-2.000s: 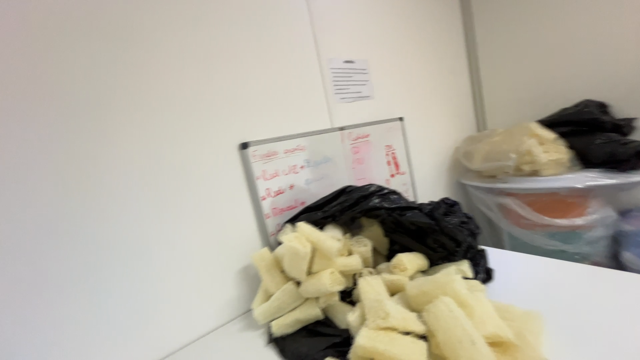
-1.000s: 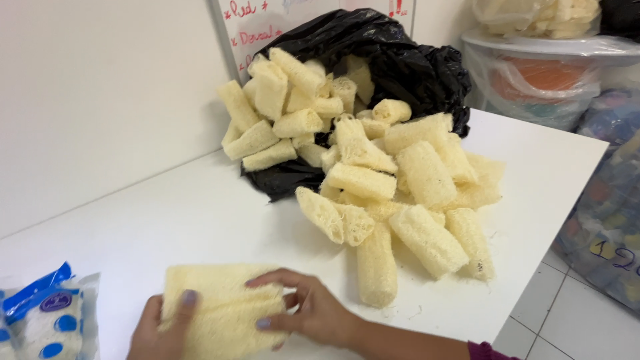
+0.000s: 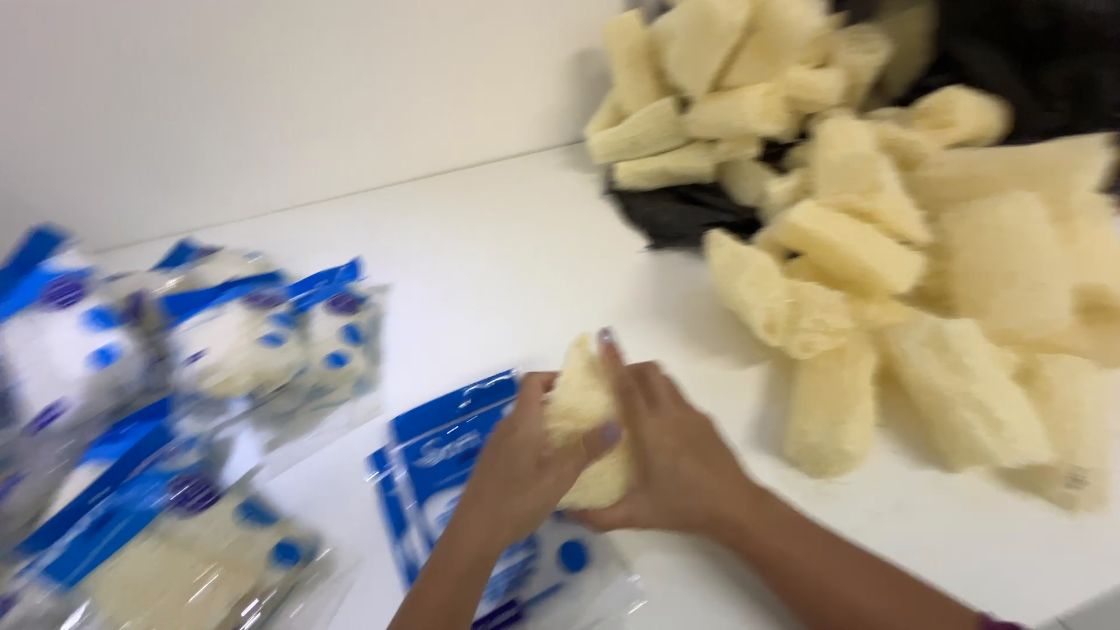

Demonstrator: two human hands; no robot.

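Note:
A pale yellow loofah piece (image 3: 588, 420), folded or rolled up, is held upright between my two hands near the middle of the head view. My left hand (image 3: 525, 455) grips its left side, with the thumb across the front. On its right side my right hand (image 3: 669, 446) presses with the fingers, the index finger pointing up along it. Beneath and left of the hands lie flat blue-and-clear plastic packaging bags (image 3: 446, 446), partly hidden by the hands and forearms.
Filled blue-and-clear packages (image 3: 236, 341) lie at the left on the white table (image 3: 490, 254). A heap of loofah pieces (image 3: 831, 236) spreads over the right side, coming from a black plastic bag (image 3: 1041, 61). A white wall (image 3: 306, 87) borders the table's back.
The loofah piece was spread flat between my hands one second ago; now it is folded or rolled and upright. The view has swung left and down, bringing more packages into sight.

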